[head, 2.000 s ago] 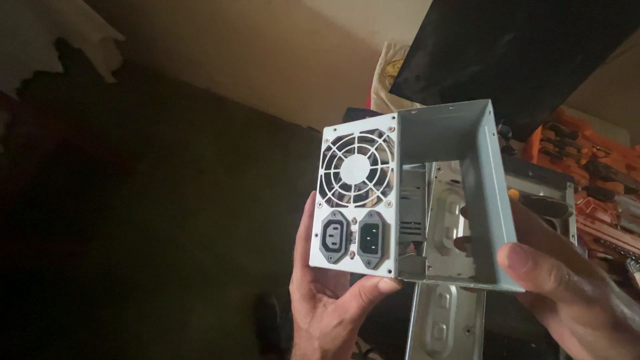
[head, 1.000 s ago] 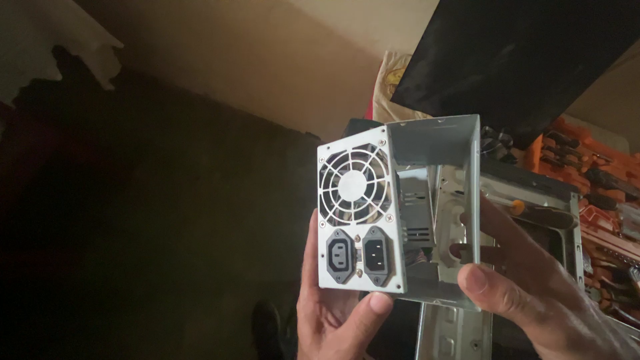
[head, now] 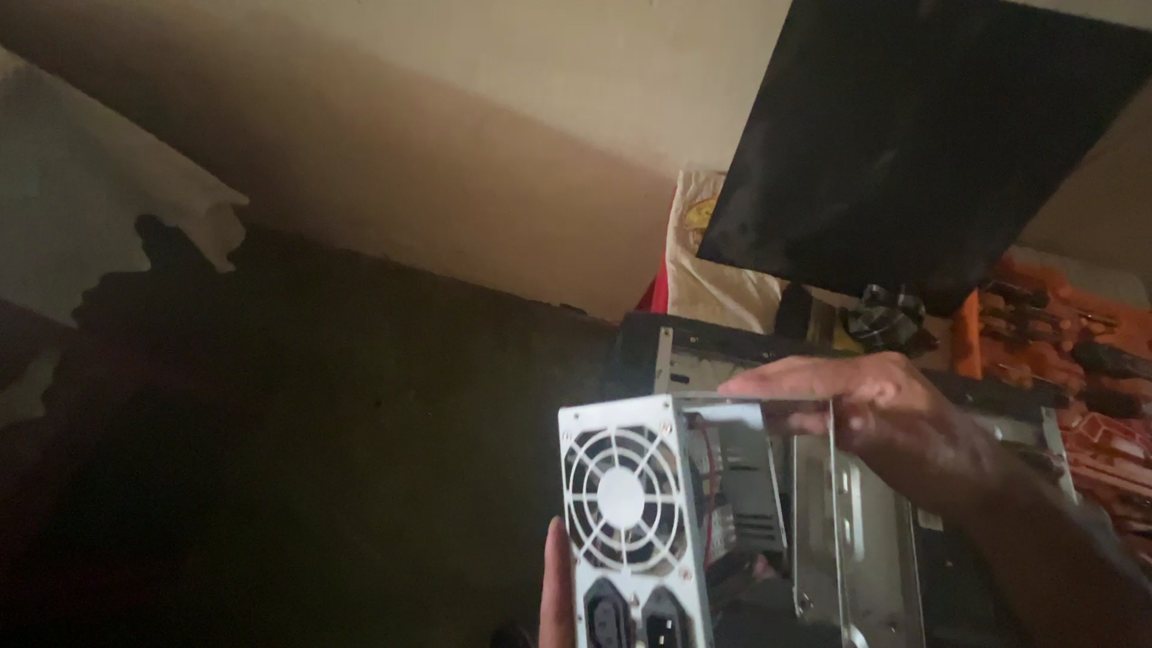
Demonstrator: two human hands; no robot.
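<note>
A computer power supply (head: 621,490) in a metal casing is held in front of me, its white face with the round fan grille and two power sockets turned toward me. My left hand (head: 556,585) grips its left side, with only a finger in view. My right hand (head: 864,405) lies over the top edge of the sheet-metal cover (head: 832,504), its fingers bent around that edge. The cover stands away from the power supply's body on the right, so inner boxes and a red wire show between them. The lower end is cut off by the frame.
A metal computer case (head: 661,360) lies beneath and behind. At the right is an orange tool tray (head: 967,333) with hand tools. A large black panel (head: 918,144) leans at the back, beside a cream cloth bag (head: 697,288). White cloth hangs at the left.
My right hand has moved from the cover's lower right to its top edge. The power supply sits lower in view. The view has shifted.
</note>
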